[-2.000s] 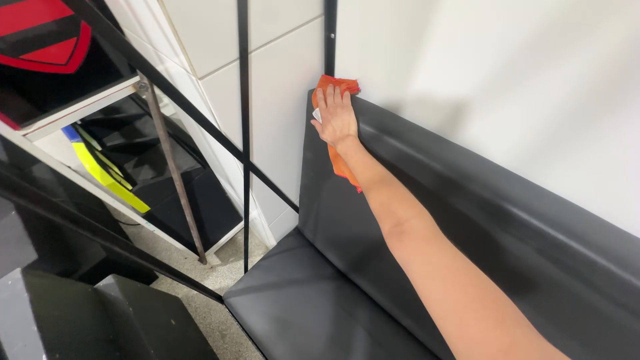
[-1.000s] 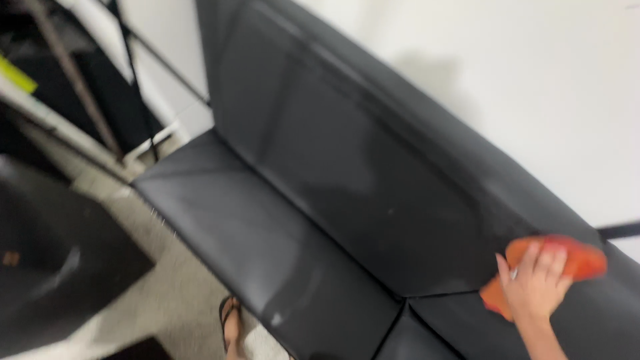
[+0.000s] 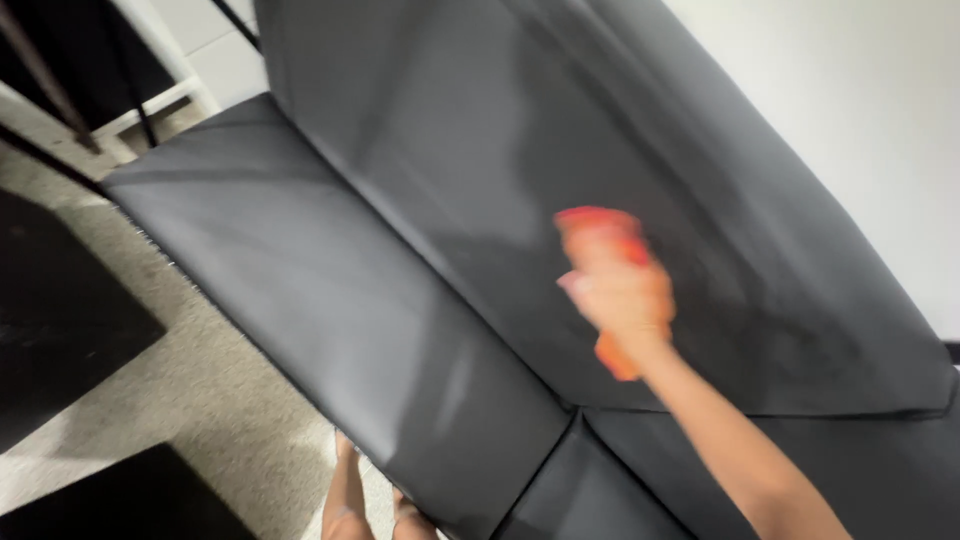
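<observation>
My right hand is pressed on an orange-red cloth against the black upholstered backrest of a corner bench. Motion blurs the hand and cloth, and parts of the cloth show beyond the fingertips and below the wrist. Beneath the backrest runs the smooth black bench seat, which meets another seat section at the corner seam. My left hand is out of view.
My legs are beside the seat's front edge. Black flat-sided objects stand on the speckled floor at left. A white frame and dark bars are at upper left; a white wall rises behind the backrest.
Two seconds ago the hand and cloth were at the backrest's far top corner; one second ago, near its other end by the corner seam. Now they are on the middle of its face. The view has shifted.
</observation>
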